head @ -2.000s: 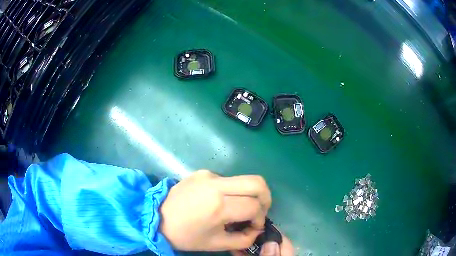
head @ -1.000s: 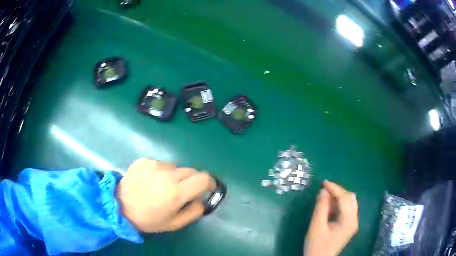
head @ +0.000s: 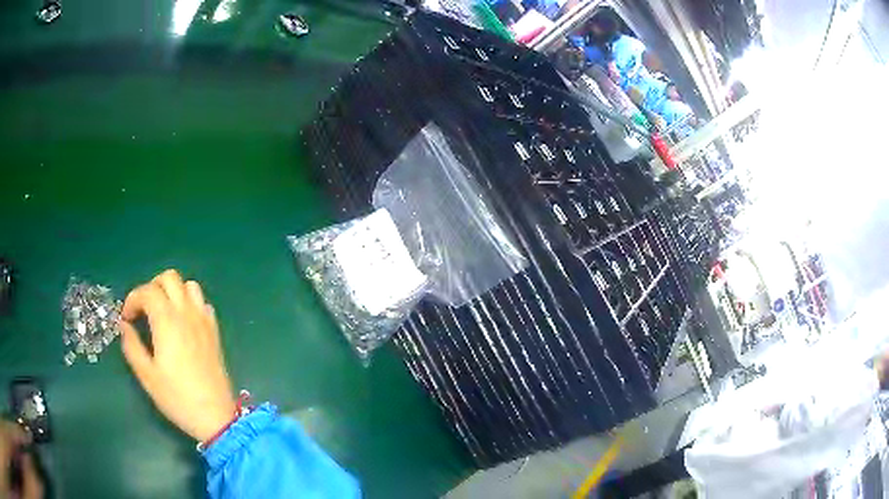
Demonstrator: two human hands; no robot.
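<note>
A loose pile of small silvery metal pieces [head: 90,320] lies on the green surface at the left. My right hand [head: 175,346] is palm down at the pile's right edge, thumb and forefinger tips close together; whether a piece is between them cannot be told. My left hand [head: 17,460] is blurred and cut off by the lower left edge, with its fingers on a black watch housing [head: 31,409] that shows a silvery patch. Another dark housing [head: 6,283] is cut off by the left edge.
A crinkled clear bag with a white label [head: 375,263] leans against a tall stack of black trays [head: 526,361] right of my right hand. Two small units [head: 292,24] [head: 49,12] lie at the far side. A person in blue [head: 634,63] is beyond.
The view has swung right, bringing the tray stack into sight and most housings out of it. My right hand has moved to the pile's edge. My left hand is now mostly cut off.
</note>
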